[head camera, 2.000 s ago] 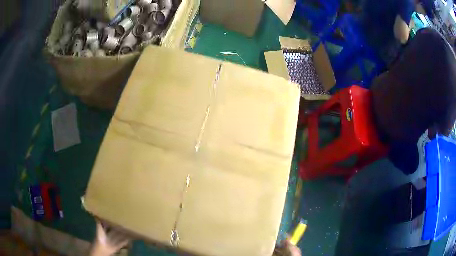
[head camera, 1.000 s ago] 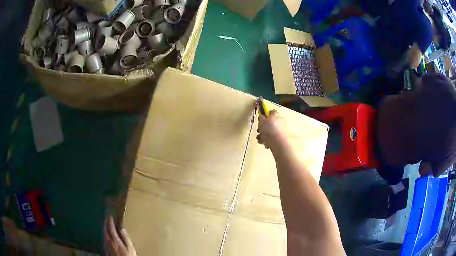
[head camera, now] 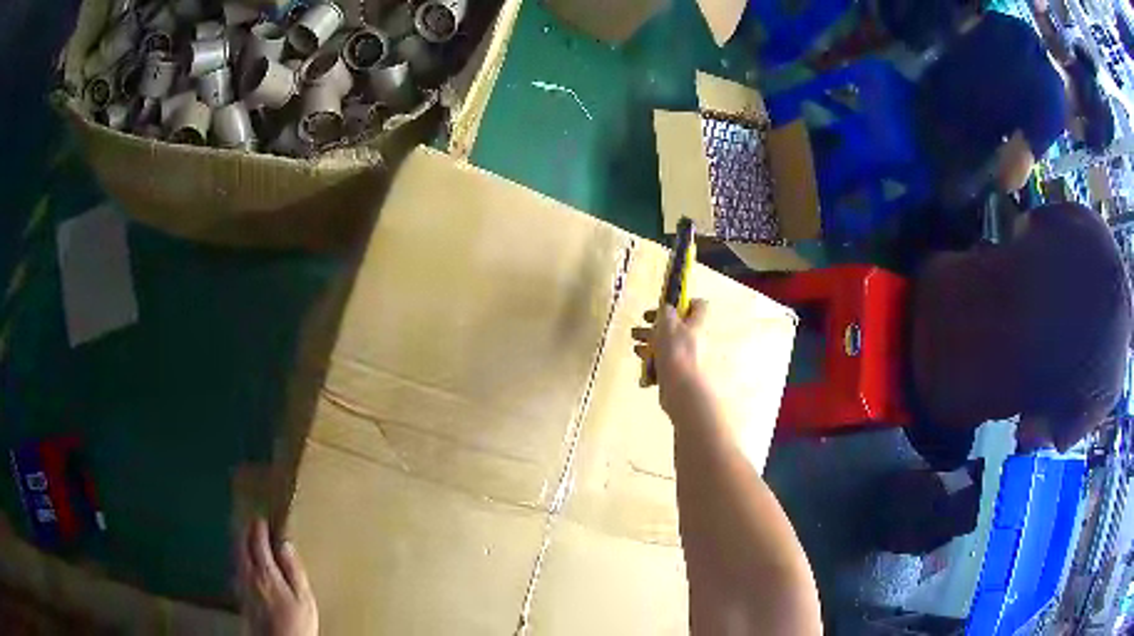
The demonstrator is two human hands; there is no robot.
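Observation:
A large brown carton (head camera: 466, 360) fills the middle, with its top flaps meeting at a centre seam. My right hand (head camera: 675, 342) is shut on a yellow and black utility knife (head camera: 679, 267), held over the carton near the seam's far end, its tip pointing away from me. The tip looks off the seam, to its right. My left hand (head camera: 276, 581) lies against the carton's near left edge, fingers extended, with its lower part cut off by the picture's bottom.
A carton of grey-brown cups (head camera: 236, 186) stands at the far left. A small open carton of motors (head camera: 742, 186) and a red stool (head camera: 858, 348) are beyond and right. People in dark clothing (head camera: 1020, 323) are at right, near a blue tote (head camera: 1026, 540).
My right hand has drawn the knife off the seam and turned it more upright in view. The view has shifted slightly. My left hand stays at the carton's left edge.

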